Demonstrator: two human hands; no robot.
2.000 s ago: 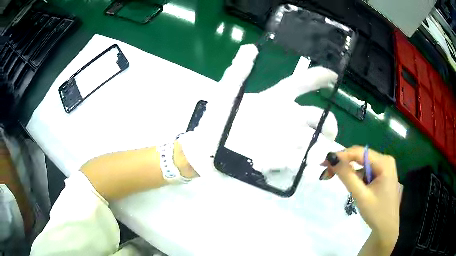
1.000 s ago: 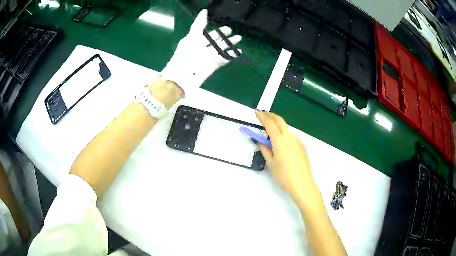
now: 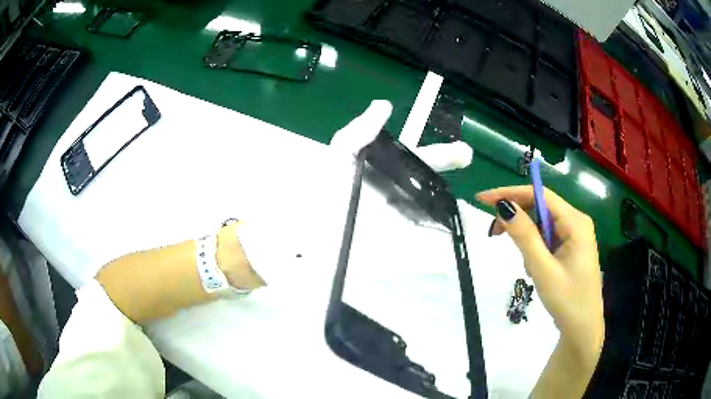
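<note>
My left hand (image 3: 355, 167), in a white glove, holds a black phone middle frame (image 3: 413, 183) up and tilted over the white work sheet (image 3: 234, 343). The frame's solid panel is at the far end and its open window faces me; its near end is cut off by the picture's lower edge. My right hand (image 3: 557, 249), bare with dark nails, is just right of the frame, not touching it. It holds blue-purple tweezers (image 3: 542, 204) between its fingers. Thumb and forefinger are near each other; any part between them is too small to tell. A small pile of parts (image 3: 519, 301) lies beside this hand.
Another frame (image 3: 76, 167) lies on the sheet at left. More frames (image 3: 221, 53) lie on the green surface (image 3: 273, 105). Black trays (image 3: 483, 58) and a red tray (image 3: 647, 140) stand beyond, with black trays at both sides. A white strip (image 3: 422, 109) leads towards the trays.
The frame held earlier now lies on the green surface at the back. My left hand has come back and lifted the frame from the sheet. My right hand has moved right with the tweezers.
</note>
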